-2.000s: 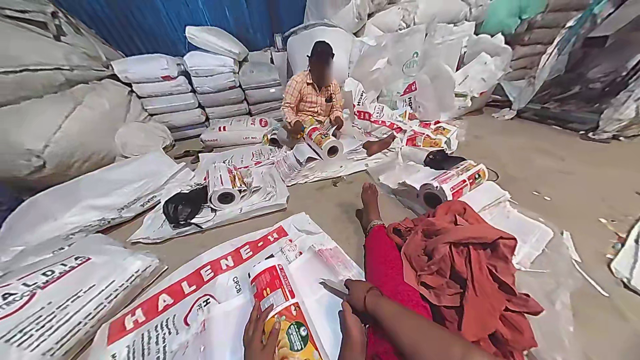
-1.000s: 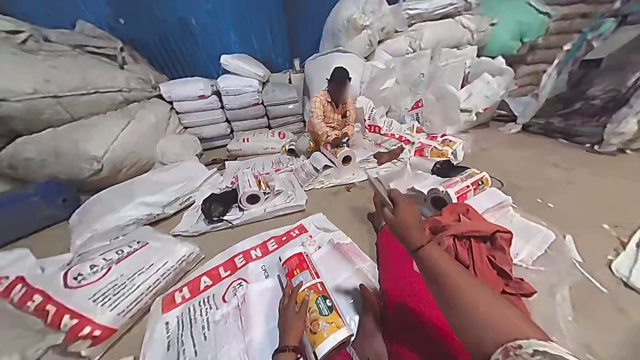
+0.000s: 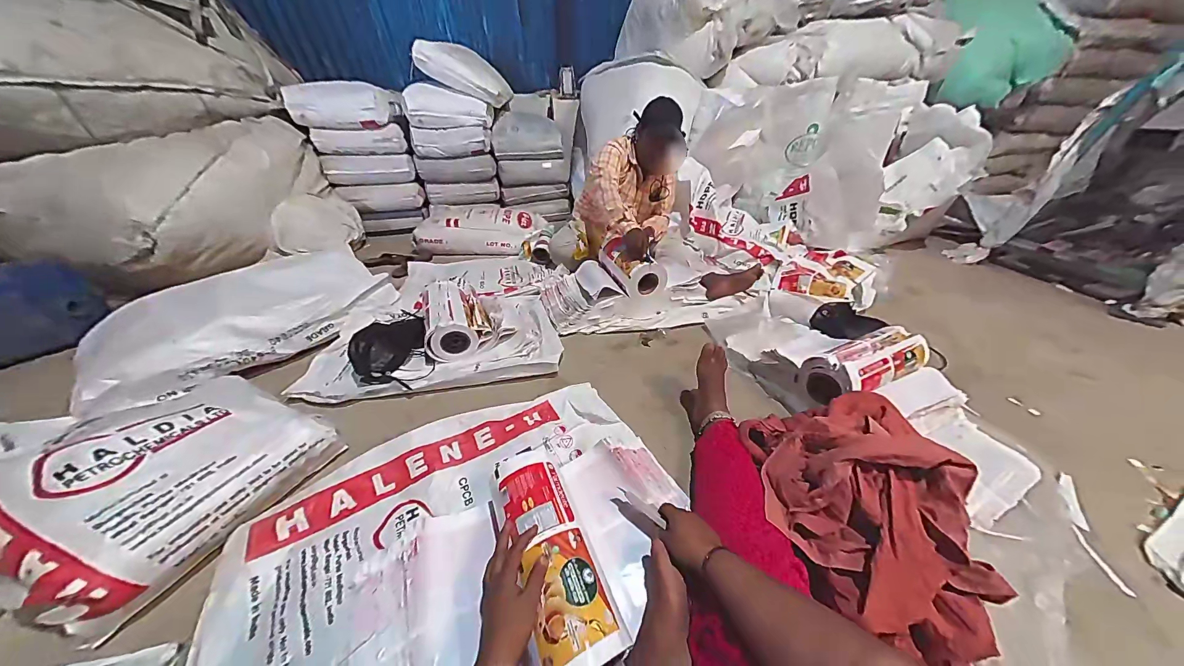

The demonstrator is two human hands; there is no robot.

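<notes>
My left hand (image 3: 511, 583) lies with spread fingers on the left side of a printed plastic film roll (image 3: 562, 564), red, yellow and white. The roll rests on a flattened white woven sack (image 3: 370, 490) with a red band, between my hand and my bare foot. My right hand (image 3: 686, 536) is closed on a knife (image 3: 638, 515), its blade pointing left over white sheets right of the roll. The handle is hidden in the fingers. My other leg, in red cloth, stretches forward beside it.
A rust-red cloth (image 3: 879, 518) lies right of my leg, near another film roll (image 3: 869, 363). Ahead, a co-worker (image 3: 629, 194) sits handling a roll (image 3: 634, 268). A further roll (image 3: 453, 324) and black bundle (image 3: 384, 347) lie on a sack at left. Stacked sacks (image 3: 361, 139) line the back.
My right hand, raised with the knife over my leg a second ago, has come down and left, close to the roll. My left hand stays on the roll.
</notes>
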